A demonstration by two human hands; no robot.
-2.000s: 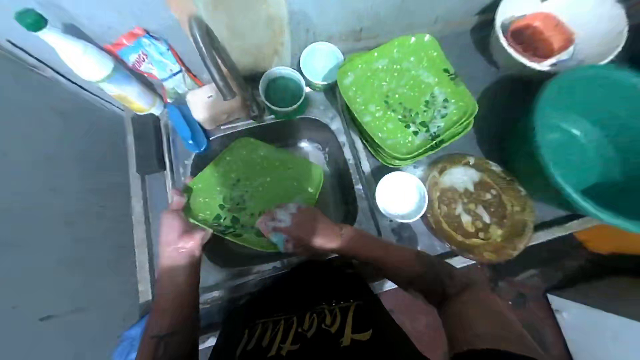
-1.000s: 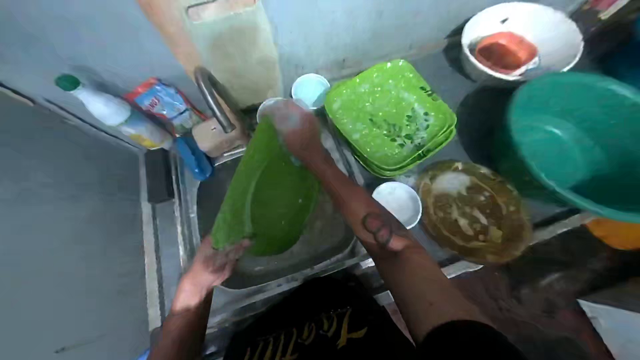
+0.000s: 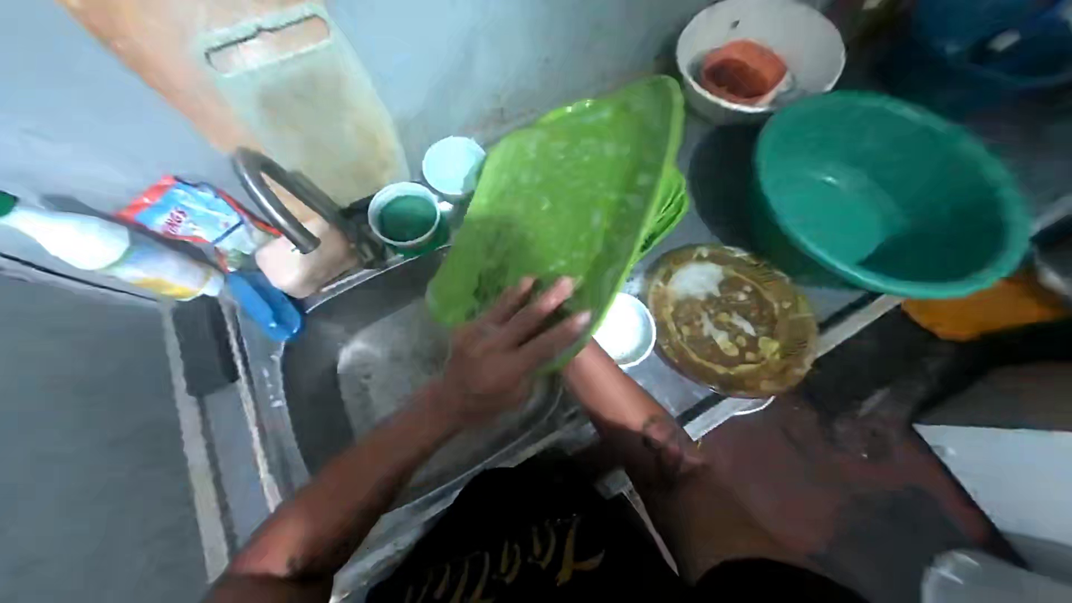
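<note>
A wet green square plate [image 3: 553,201] with a dark leaf pattern is held tilted above the right rim of the steel sink [image 3: 394,360]. My left hand [image 3: 511,343] rests on the plate's near part, fingers spread over its face. My right hand is hidden behind the plate; only the forearm shows, reaching up beneath it. More green plates [image 3: 667,209] are stacked behind, mostly covered by the held one. A white bowl [image 3: 624,331] stands just right of the plate's lower edge, beside a brown patterned plate [image 3: 729,322] with foam on it.
Behind the sink are a curved faucet [image 3: 280,197], a green-filled cup [image 3: 406,218] and a pale cup [image 3: 453,166]. A white bottle [image 3: 109,251], a detergent packet [image 3: 188,213] and a blue brush [image 3: 264,303] lie left. At right stand a green basin [image 3: 888,193] and a white bowl [image 3: 762,50].
The held green plate has moved from over the sink to the right, now in front of the stacked plates. My right hand, visible before, has gone behind it. The view has shifted.
</note>
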